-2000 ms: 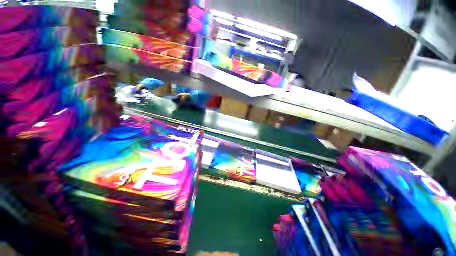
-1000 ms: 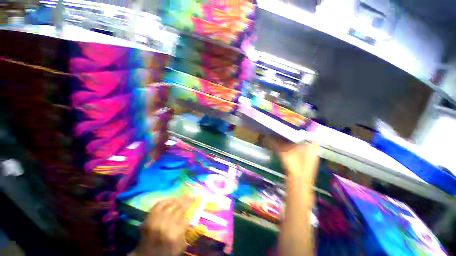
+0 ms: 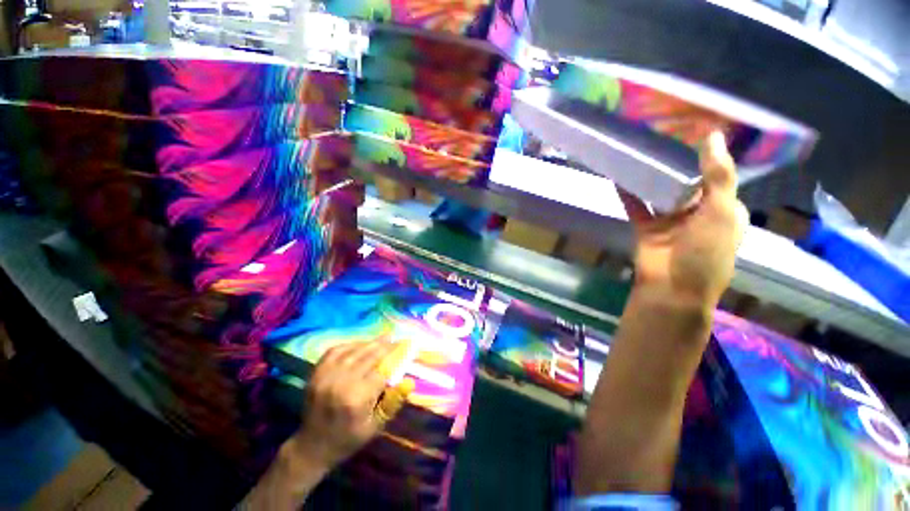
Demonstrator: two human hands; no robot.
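Observation:
My right hand (image 3: 693,230) is raised at the pale shelf and grips the near edge of a swirl-printed gift box (image 3: 659,112). Pale surfaces show under its printed side; I cannot tell whether it is one part or two. My left hand (image 3: 344,399) lies on the top box (image 3: 399,319) of a low stack. It has yellow coverings on its fingers, and its fingertips touch the printed face near the white lettering. I cannot tell whether it grips anything.
Tall box stacks stand at the left (image 3: 229,180) and on the shelf (image 3: 429,110). Another box (image 3: 574,349) lies on the green belt. More printed boxes (image 3: 818,409) lean at the right. A blue bin (image 3: 858,255) is on the shelf. A white slip (image 3: 88,306) lies at far left.
My right hand has moved up and right and now holds a box at the shelf. My left hand stays on the low stack. The view has shifted left since two seconds ago.

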